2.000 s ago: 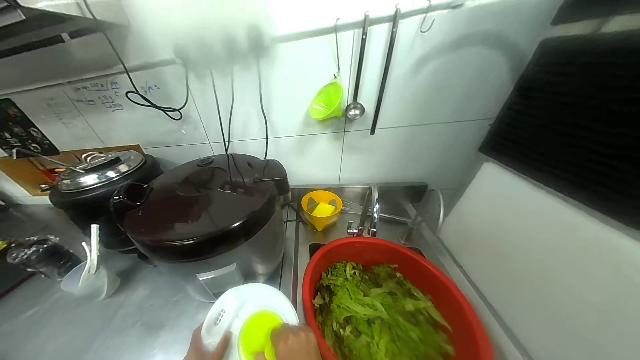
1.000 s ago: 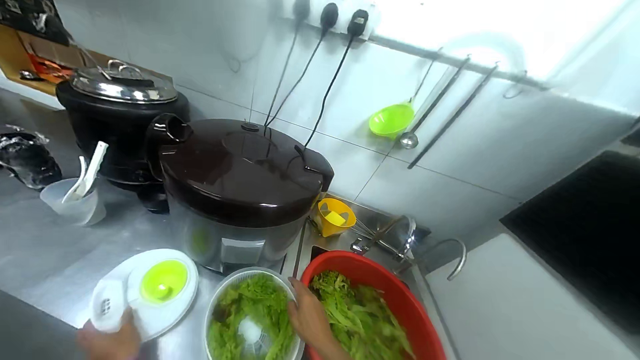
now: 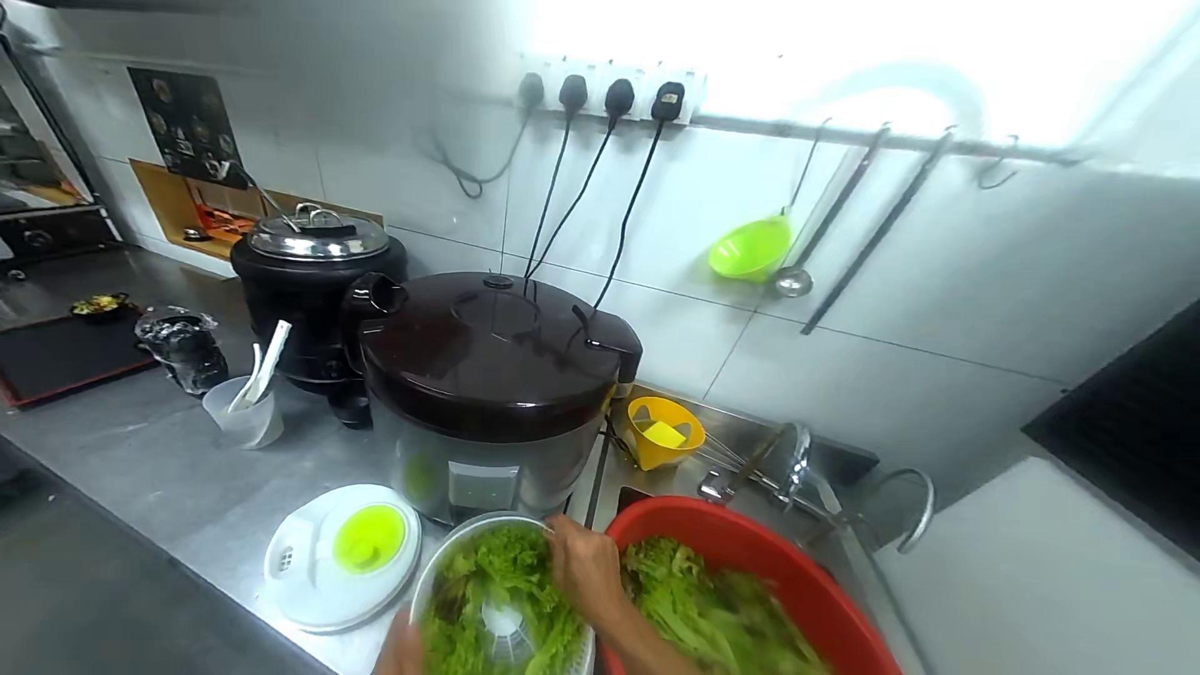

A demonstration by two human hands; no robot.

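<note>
A white salad spinner basket (image 3: pixel 506 623) full of green leaf lettuce (image 3: pixel 511 562) stands at the bottom middle. My right hand (image 3: pixel 586 567) grips its upper right rim, fingers curled at the edge. At its lower left side is my left hand (image 3: pixel 401 647), blurred and partly cut off by the frame; its grip is not clear. Left of the basket the white spinner lid (image 3: pixel 309 581), with a lime-green knob (image 3: pixel 368 539), lies on the steel counter. A red plastic tub (image 3: pixel 750 534) holding more lettuce (image 3: pixel 694 609) sits just to the right, under my right forearm.
Behind the basket stands a large rice cooker (image 3: pixel 497 366), beside a black soup kettle (image 3: pixel 319 300). A plastic cup (image 3: pixel 246 417) with white spoons is at the left. A yellow strainer (image 3: pixel 661 427) and a faucet (image 3: pixel 797 459) are behind the tub. Utensils hang on the wall.
The lid, between my hands two seconds ago, now lies on the counter at the left. My left hand has moved from beside the lid to the basket, whose lettuce is uncovered.
</note>
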